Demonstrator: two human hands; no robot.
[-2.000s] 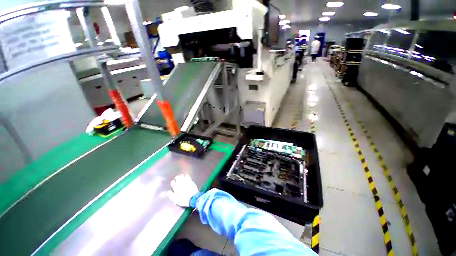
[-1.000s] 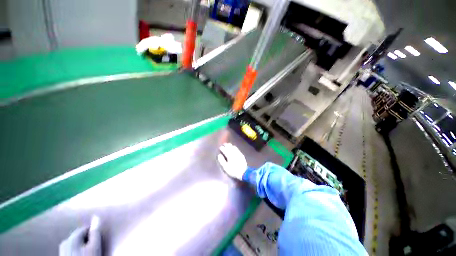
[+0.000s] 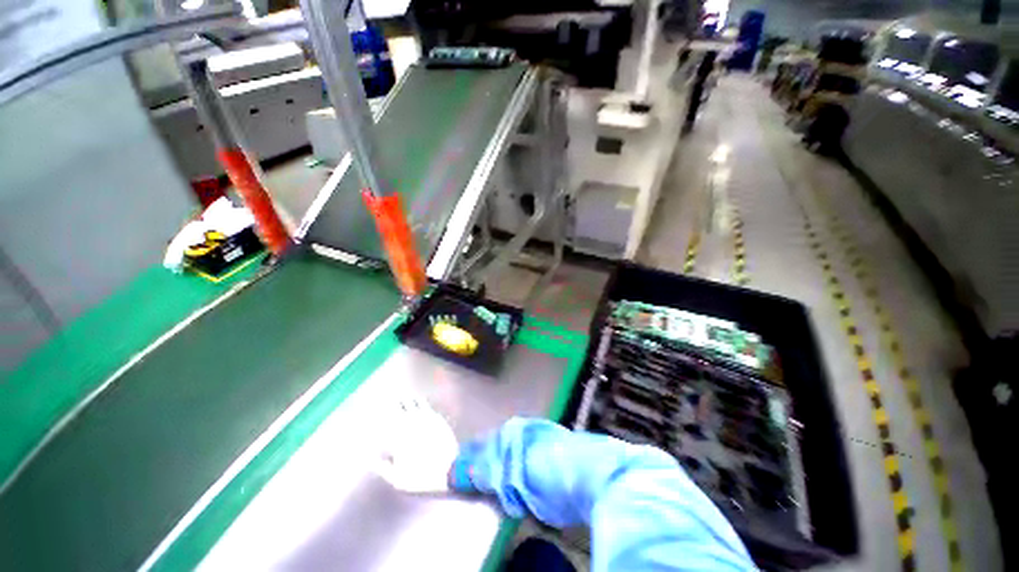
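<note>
My right hand (image 3: pixel 420 449), in a white glove with a blue sleeve, rests on the shiny metal bench plate (image 3: pixel 335 508). It holds nothing that I can see; its fingers are blurred against the glare. My left hand is out of the picture. A small black parts tray (image 3: pixel 460 329) with a yellow item stands at the plate's far right end, beyond my hand. The deep black tote (image 3: pixel 832 447) to the right of the bench holds a black pallet (image 3: pixel 693 430) and pale green plates (image 3: pixel 693 330) at its far side.
A dark green conveyor belt (image 3: pixel 224 380) runs left of the plate. A sloped feed (image 3: pixel 430 145) rises behind it, with a board (image 3: pixel 469 56) at its top. Metal posts with orange wraps (image 3: pixel 396 240) stand beside it. A black box (image 3: pixel 224 251) with white cloth lies at the back left.
Since one second ago the view has swung right and levelled, and my left hand has left the picture. My right hand stays over the plate. A board now shows at the top of the feed.
</note>
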